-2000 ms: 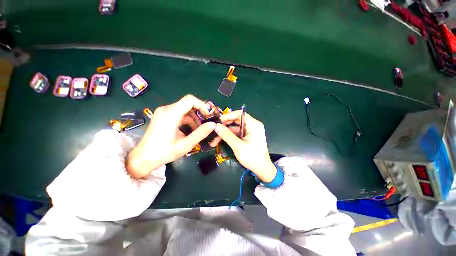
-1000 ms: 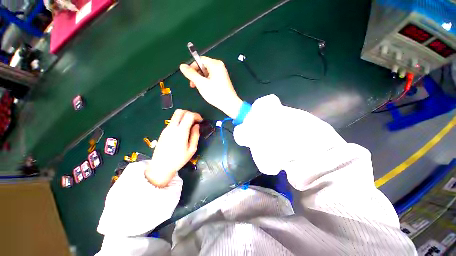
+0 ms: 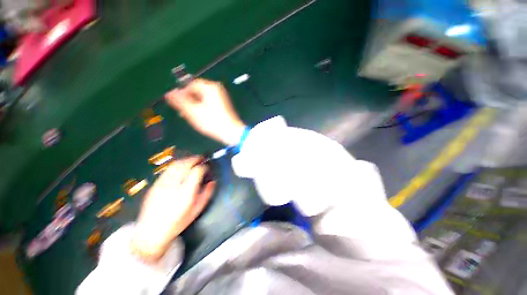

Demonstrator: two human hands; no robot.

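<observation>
The view is blurred. My left hand (image 3: 173, 199) is palm down low over the bench, its fingers and thumb closed around a dark screen piece (image 3: 207, 173), mostly hidden. My right hand (image 3: 205, 109) is further forward, pinching a slim silvery tool (image 3: 181, 74), possibly tweezers, that points away. A blue wrist strap (image 3: 244, 138) is on my right wrist. A display screen module (image 3: 155, 131) with an orange tail lies ahead of my left hand. Orange flex cables (image 3: 110, 208) lie left of it. Pinkish watch housings (image 3: 85, 196) lie in a row at far left.
One housing (image 3: 51, 137) sits on the green belt beyond the divider line. A thin black cable with a white connector (image 3: 241, 79) lies right of my right hand. A beige power supply (image 3: 399, 55) stands at upper right. A pink folder (image 3: 52, 40) shows upper left.
Since two seconds ago my hands have parted, the right going forward with the tool. Over the last second the view has shifted, and bench things appear further left and lower.
</observation>
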